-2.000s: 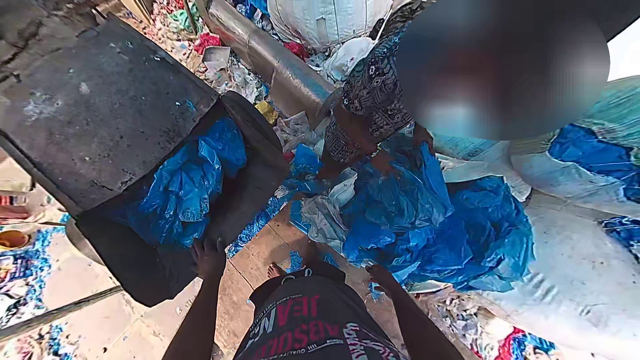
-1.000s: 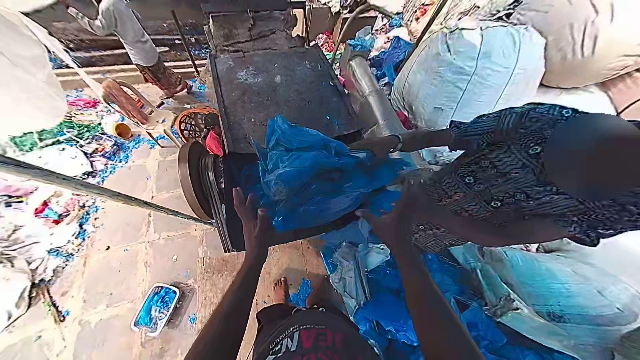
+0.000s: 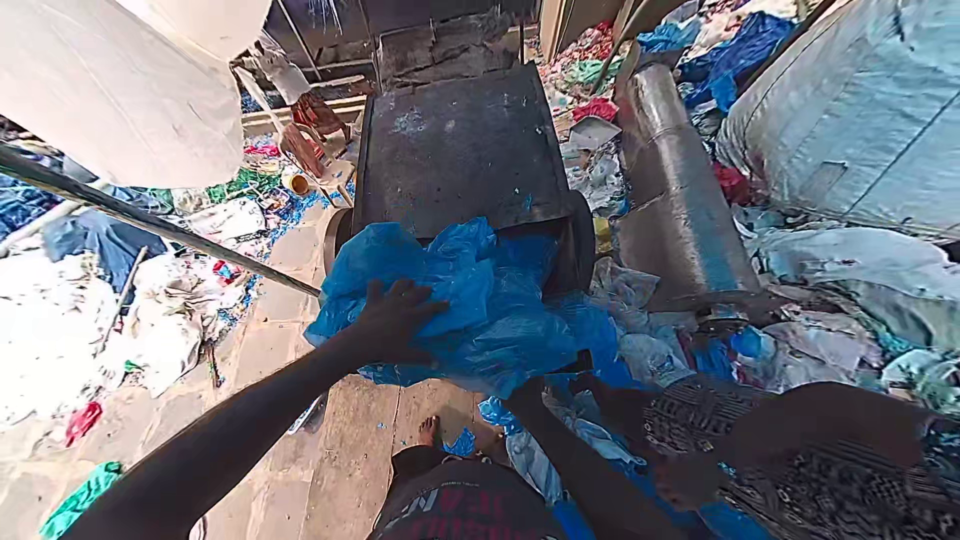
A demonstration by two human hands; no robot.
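Blue plastic film (image 3: 495,322) lies heaped in the mouth of a dark metal machine (image 3: 465,150), spilling over its front edge. My left hand (image 3: 397,319) rests on top of the film with its fingers spread. Low at the heap's right front edge is my right hand (image 3: 529,394), touching the film; its fingers are dark and partly hidden, so a grip cannot be made out. More blue and whitish film lies below and right of the machine's mouth, beside a co-worker in a patterned garment (image 3: 712,420).
A metal cylinder (image 3: 682,187) lies right of the machine, near a large white sack (image 3: 862,127). A pole (image 3: 157,221) slants in from the left. Another person (image 3: 289,82) is beyond a plastic chair (image 3: 322,161). Loose plastic covers the ground on both sides.
The view has swung. My left hand, earlier at the machine's edge, is now on the film. The co-worker, who was reaching to the machine's mouth a second ago, is now lower at the right.
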